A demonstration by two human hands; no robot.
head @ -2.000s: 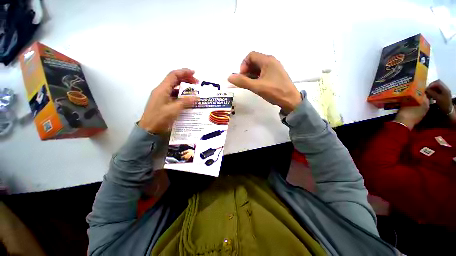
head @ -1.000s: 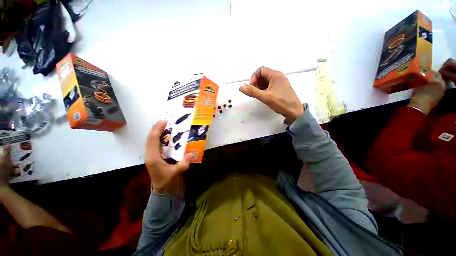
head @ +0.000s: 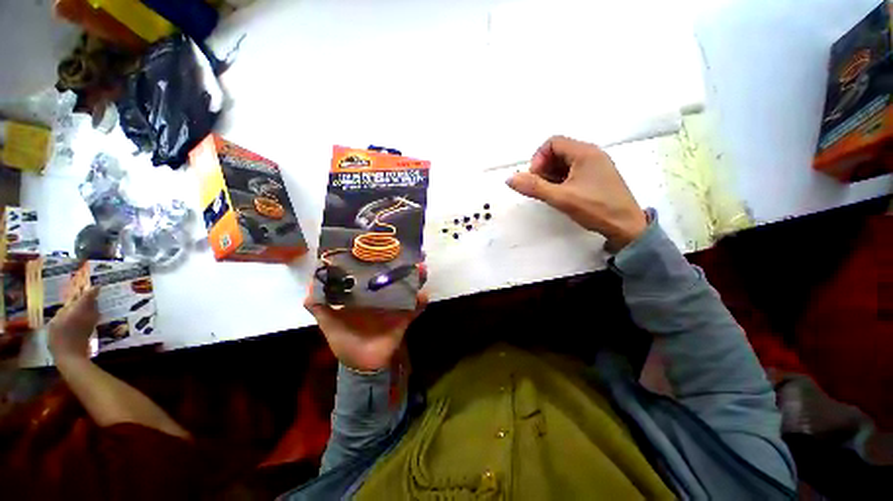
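A retail carton (head: 374, 230) stands at the table's front edge with its dark picture panel facing me. A small dark hang tab (head: 384, 151) shows at its top. My left hand (head: 364, 331) holds the carton from below, palm under its lower end. My right hand (head: 578, 186) is raised to the right of the carton, thumb and index fingertips close together; whether something small is between them cannot be told. A cluster of small dark dots (head: 470, 221) lies on the table between the carton and my right hand.
Another carton (head: 255, 204) stands to the left; one more (head: 855, 98) is at the far right. A black plastic bag (head: 168, 98) and clear plastic bags (head: 132, 220) lie at the left. A neighbour's hand (head: 74, 328) holds cartons. A yellowish strip (head: 707, 181) lies at right.
The held carton has turned from its white panel, through its orange side, to its dark picture panel. My left hand has moved under it. The view has shifted left.
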